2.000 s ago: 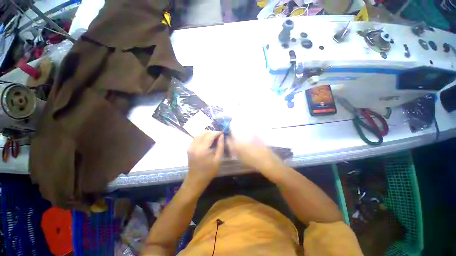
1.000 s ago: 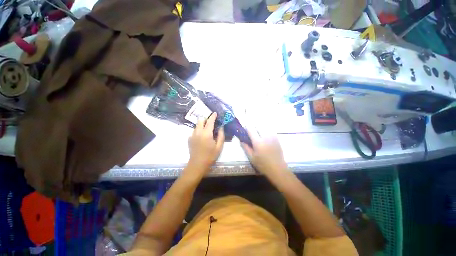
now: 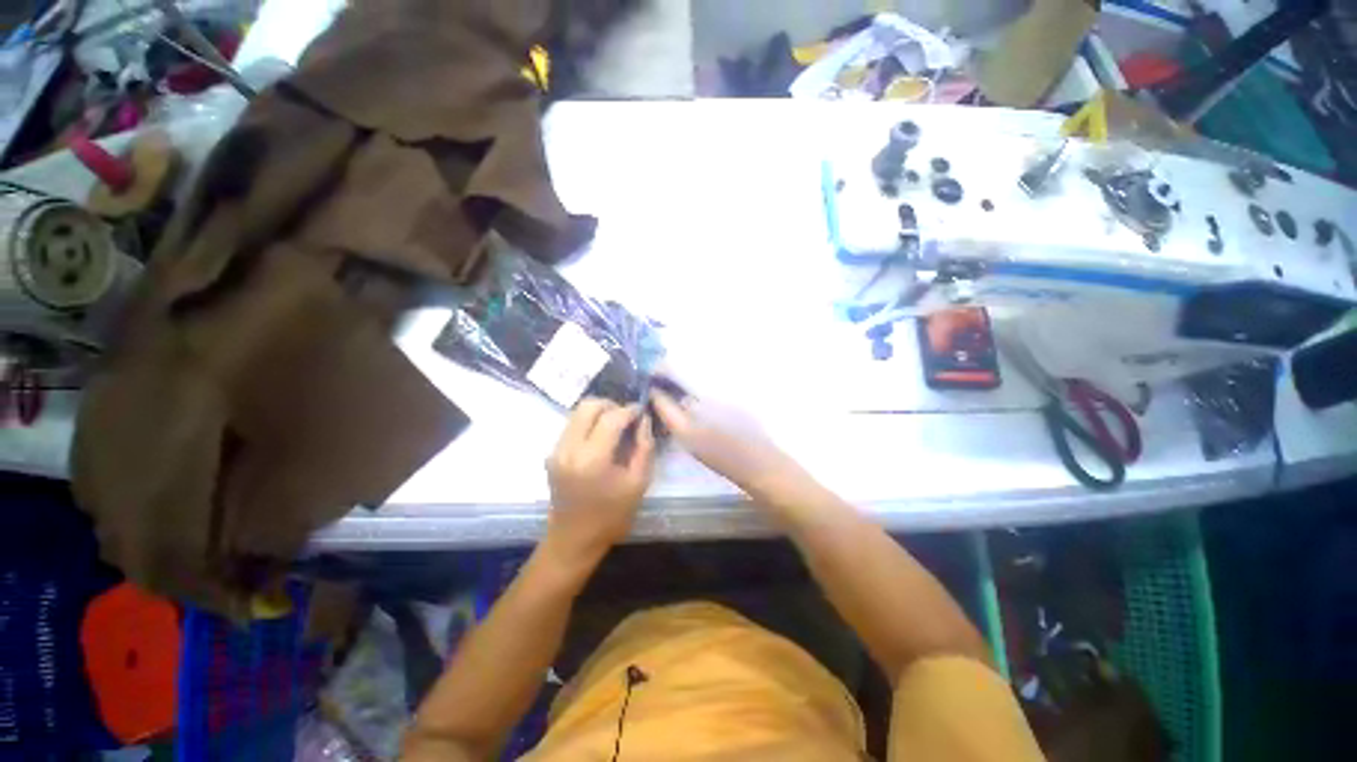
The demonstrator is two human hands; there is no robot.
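Observation:
A shiny clear plastic bag (image 3: 514,331) with dark pieces inside and a white label lies on the white table in front of me. My left hand (image 3: 598,465) pinches the bag's near right end. My right hand (image 3: 700,432) meets it there, its fingers also on the bag's end. The fingertips nearly touch, and what lies between them is small and dark. A bundle of brown cut panels (image 3: 320,372) lies at the left, touching the bag's far side and hanging over the table's front edge.
The sewing machine head (image 3: 1027,283) stands at right. A smartphone (image 3: 960,349) and scissors with red and green handles (image 3: 1098,432) lie near it. A green basket (image 3: 1168,625) is below the table at right, a blue crate (image 3: 246,677) below at left. A thread spool stands far left.
My right hand has moved left and closed in beside my left hand. The dark bag end that stretched towards my right hand is now gathered between both hands. The view has shifted slightly.

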